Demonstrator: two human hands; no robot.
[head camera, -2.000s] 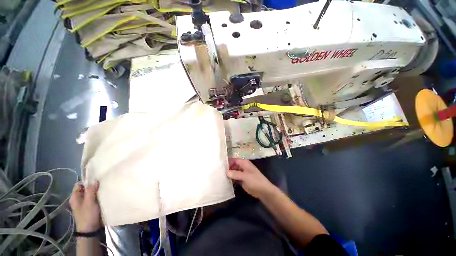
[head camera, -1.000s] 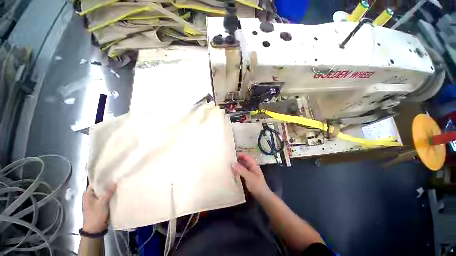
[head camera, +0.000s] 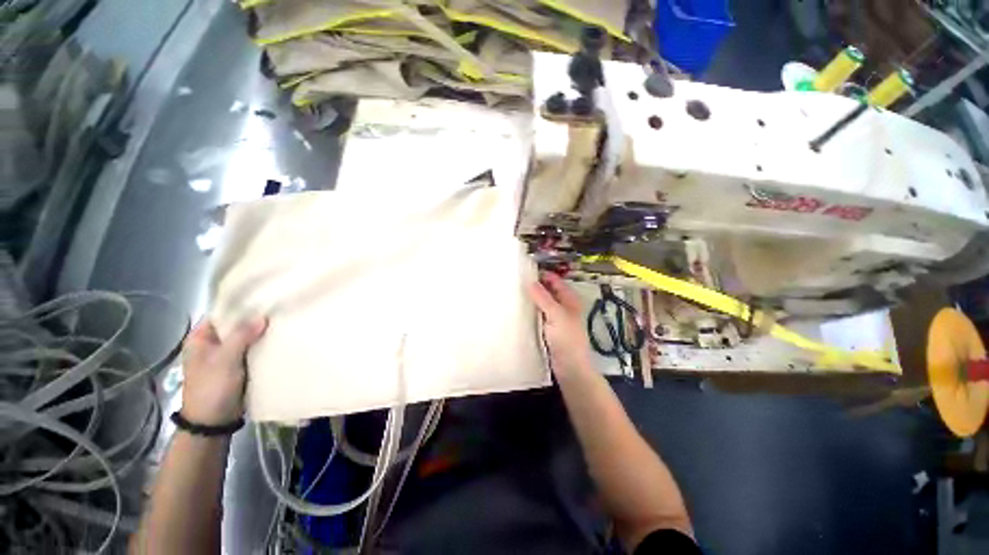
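A beige canvas bag body (head camera: 380, 293) lies over the left of the white machine bed, its top right corner at the presser foot and needle area (head camera: 559, 249). Webbing straps (head camera: 396, 439) hang from its lower edge. My left hand (head camera: 217, 363) grips its left edge, thumb on top. My right hand (head camera: 559, 309) holds its right edge just below the needle area, fingers partly hidden. Yellow binding tape (head camera: 694, 291) runs from the right to the needle area of the sewing machine (head camera: 759, 163). Dark scissors (head camera: 615, 325) lie on the bed right of my right hand.
Bound bags with yellow edges (head camera: 401, 49) are piled behind the machine, near a blue bin (head camera: 694, 33). Loose straps (head camera: 65, 412) lie tangled at lower left. An orange tape reel (head camera: 954, 371) stands at far right. Yellow thread cones (head camera: 840, 71) stand behind the machine head.
The bag body and both hands have moved up toward the needle area. My right hand has gone higher along the right edge. More of the hanging straps shows. The camera view has also shifted.
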